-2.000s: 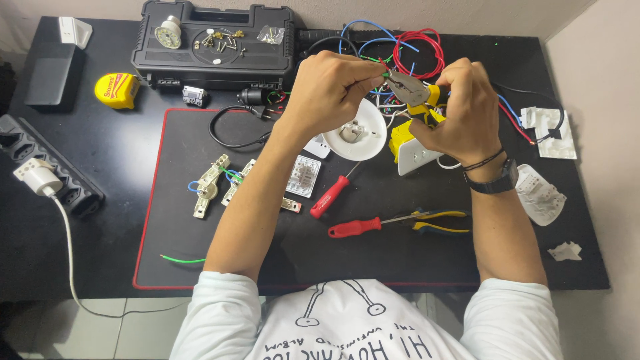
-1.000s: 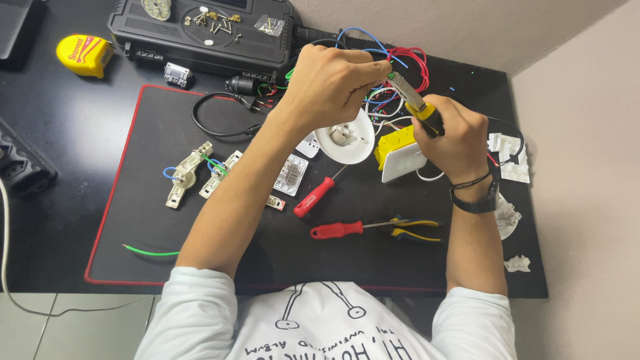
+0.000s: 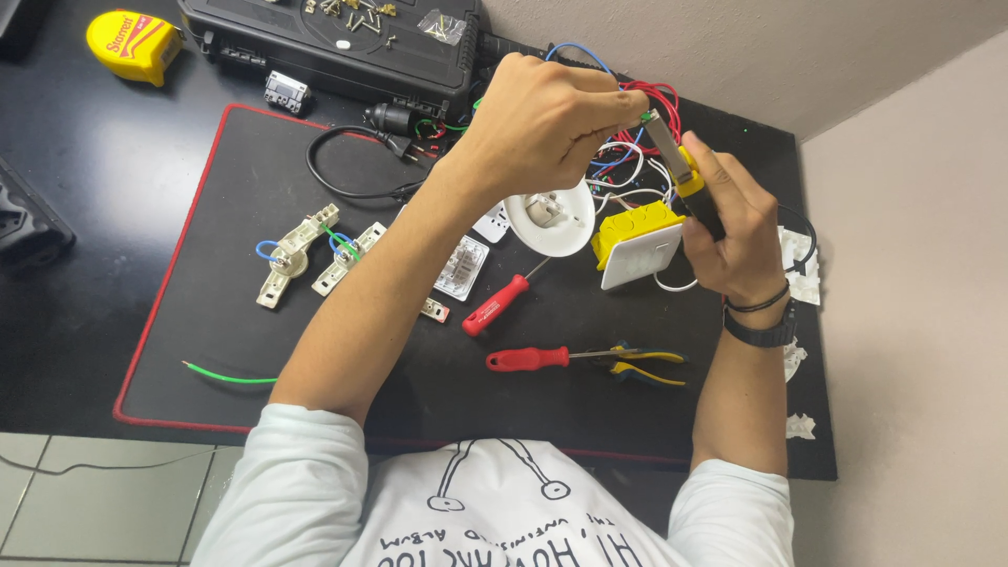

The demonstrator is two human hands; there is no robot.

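My left hand (image 3: 551, 118) pinches a short piece of green wire (image 3: 646, 116), most of it hidden by the fingers. Yellow-and-black pliers (image 3: 683, 169) are gripped in my right hand (image 3: 732, 216), their metal jaws reaching the green wire at my left fingertips. Under the pliers stands a yellow electrical box (image 3: 636, 224) with a white cover plate (image 3: 642, 258). Between my forearms are a white round lamp holder (image 3: 551, 219), two red-handled screwdrivers (image 3: 498, 305) and blue-and-yellow pliers (image 3: 642, 366). Another green wire (image 3: 232, 379) lies on the black mat, near my left elbow.
A black hard case (image 3: 339, 47) with loose screws on top stands at the back, beside a yellow tape measure (image 3: 134, 46). Coiled red wire (image 3: 660, 106) lies behind my hands. Lamp socket strips (image 3: 291, 256) and a black power cord (image 3: 339, 191) are left of centre.
The pliers in my right hand have turned so their jaws point more steeply up at the green wire. My left hand keeps its pinch. The view has shifted right.
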